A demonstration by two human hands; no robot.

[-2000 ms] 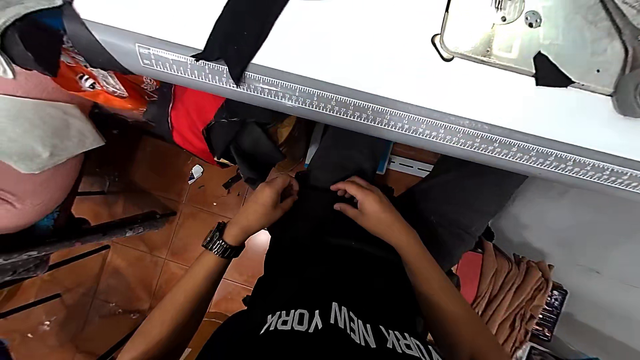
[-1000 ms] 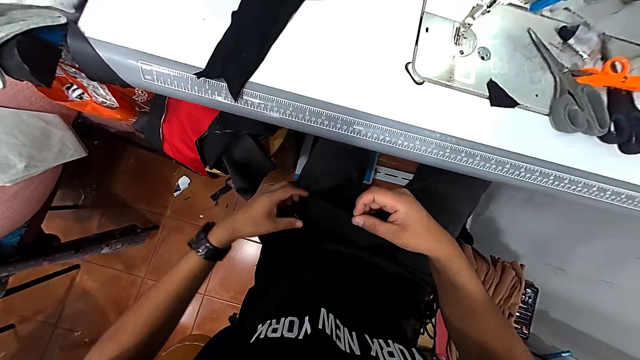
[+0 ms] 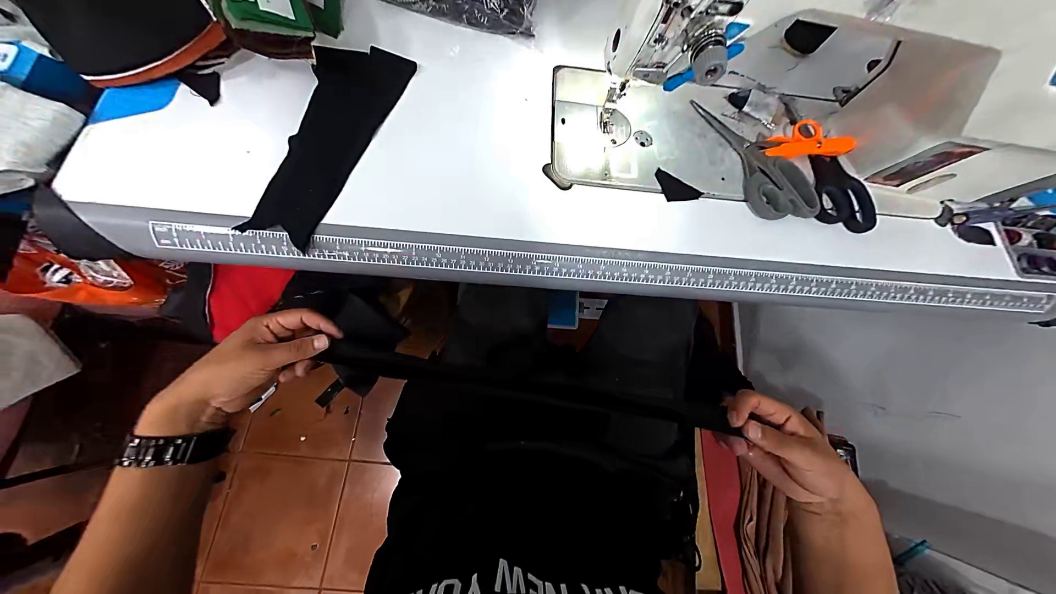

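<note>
Black fabric [image 3: 528, 394] is stretched in a long, narrow band above my lap, below the table's front edge. My left hand [image 3: 276, 351], with a dark watch on the wrist, pinches its left end between thumb and fingers. At the right end, my right hand [image 3: 780, 437] grips the band the same way. Beyond it, a separate strip of black fabric [image 3: 338, 136] lies on the white table and hangs slightly over the ruler edge. The needle area of a sewing machine [image 3: 615, 124] is lit at the upper right.
Grey-handled scissors [image 3: 771, 177], orange thread snips [image 3: 808, 142] and a small black scrap [image 3: 678, 186] lie by the machine. A printed ruler [image 3: 577, 268] runs along the table [image 3: 470, 198] edge. Folded brown fabric [image 3: 763, 528] is at lower right, stacked cloth [image 3: 272, 25] at upper left.
My hands have moved widely apart from near each other, and the black band is now drawn out between them. The view has shifted, showing more of the table and machine.
</note>
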